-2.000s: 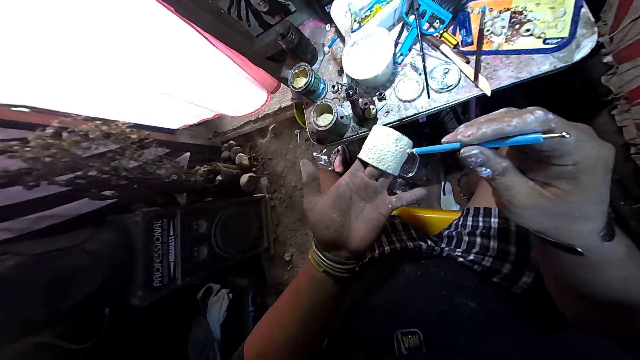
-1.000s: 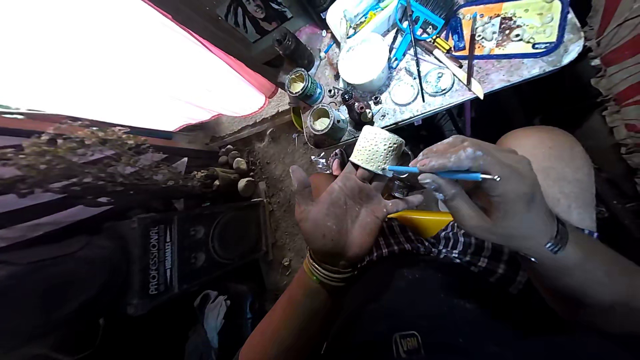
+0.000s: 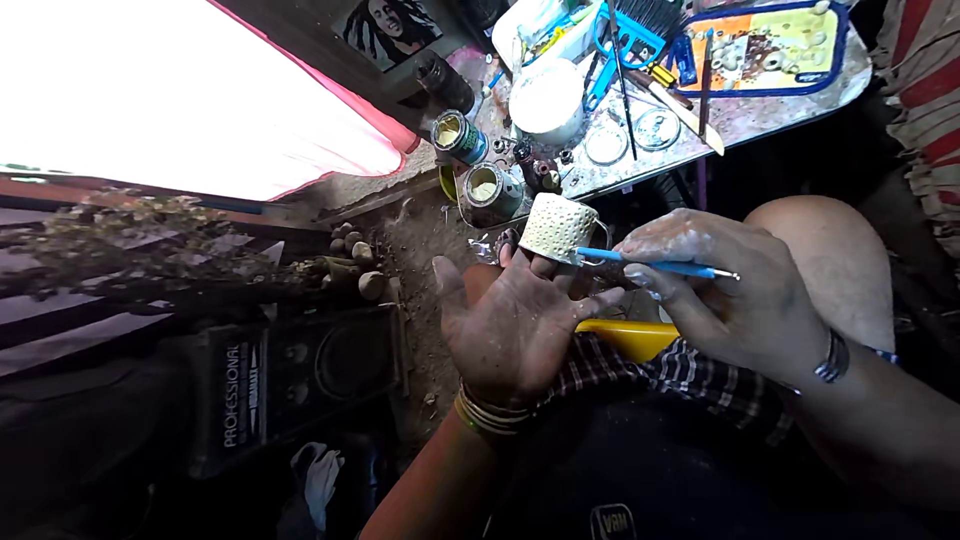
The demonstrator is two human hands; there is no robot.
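Note:
A cream-coloured mug with a dimpled surface (image 3: 559, 227) is carried on the middle fingers of my left hand (image 3: 514, 322), which go up inside its mouth. The palm faces me, with thumb and little finger spread. A thin handle stands out at the mug's right side. My right hand (image 3: 712, 277) pinches a blue ball-tipped stylus (image 3: 675, 267) between thumb and fingers; its left end meets the mug's lower right side, near the rim and handle, and its metal ball end points right. White residue coats the right fingertips.
Beyond the mug, a stained table (image 3: 750, 127) holds open cans (image 3: 493, 189), a white tub (image 3: 547, 101), brushes (image 3: 623, 82), round lids (image 3: 606, 144) and a blue-rimmed tray (image 3: 795, 88) of small pieces. A yellow object (image 3: 634, 340) lies by my lap. A black speaker (image 3: 300, 382) stands at left.
Two seconds ago my right hand was higher, with the stylus at the mug's right side; hand and stylus have since moved lower. The mug stays on my left fingers, now tilted differently, its handle showing more.

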